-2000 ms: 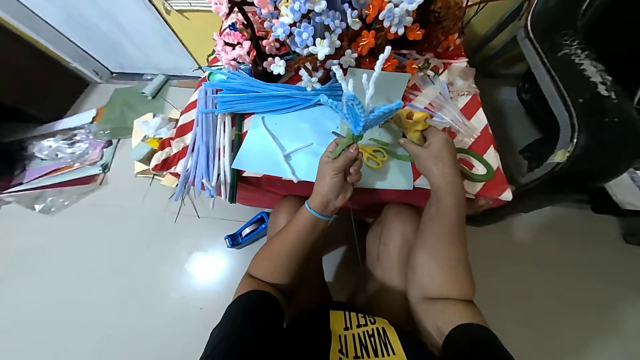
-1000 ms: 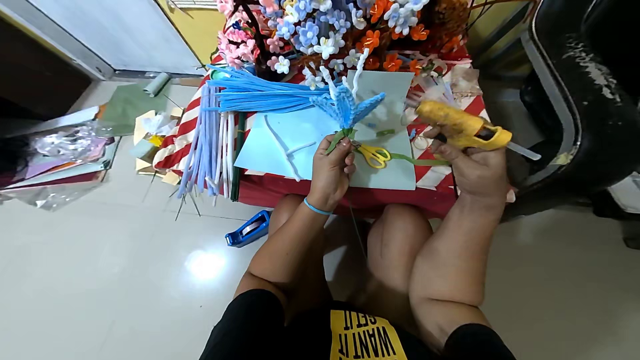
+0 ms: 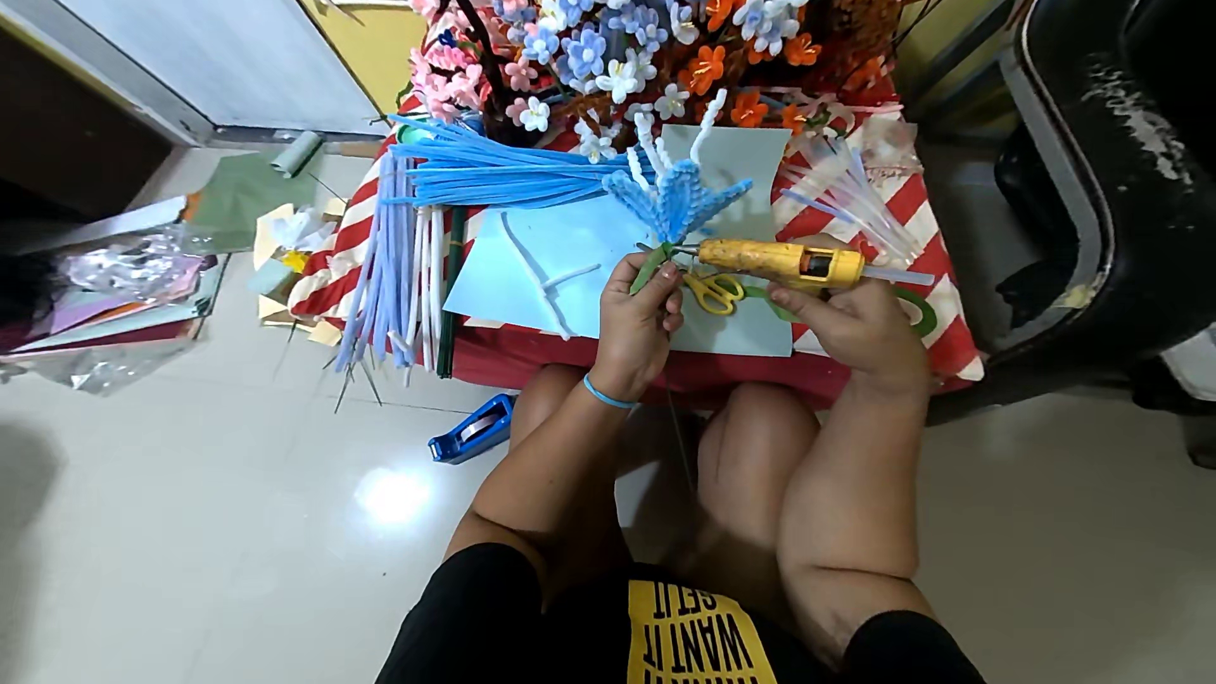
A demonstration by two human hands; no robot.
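Observation:
My left hand (image 3: 638,318) grips the base of a blue and white pipe-cleaner flower (image 3: 676,201), where a green strip (image 3: 652,269) shows at the fingers. A yellow hot glue gun (image 3: 779,262) with a clear glue stick in its back end is held in my right hand (image 3: 860,328). Its nozzle is at the green base of the flower, close to my left fingertips; whether it touches cannot be told. Yellow-handled scissors (image 3: 714,294) lie just under the gun on the pale sheets (image 3: 731,332). Green tape (image 3: 917,312) lies partly hidden behind my right hand.
Blue pipe cleaners (image 3: 513,177) lie at the table's left, with lilac ones (image 3: 380,266) hanging over its edge. Glue sticks (image 3: 860,204) lie at the right. Pipe-cleaner flowers (image 3: 617,52) stand at the back. A blue tape dispenser (image 3: 472,429) is on the floor; a black chair (image 3: 1121,190) stands right.
My right hand first moved right, coming into clear view with the glue gun, and has since brought its nozzle left to the flower's base. My left hand still holds the flower.

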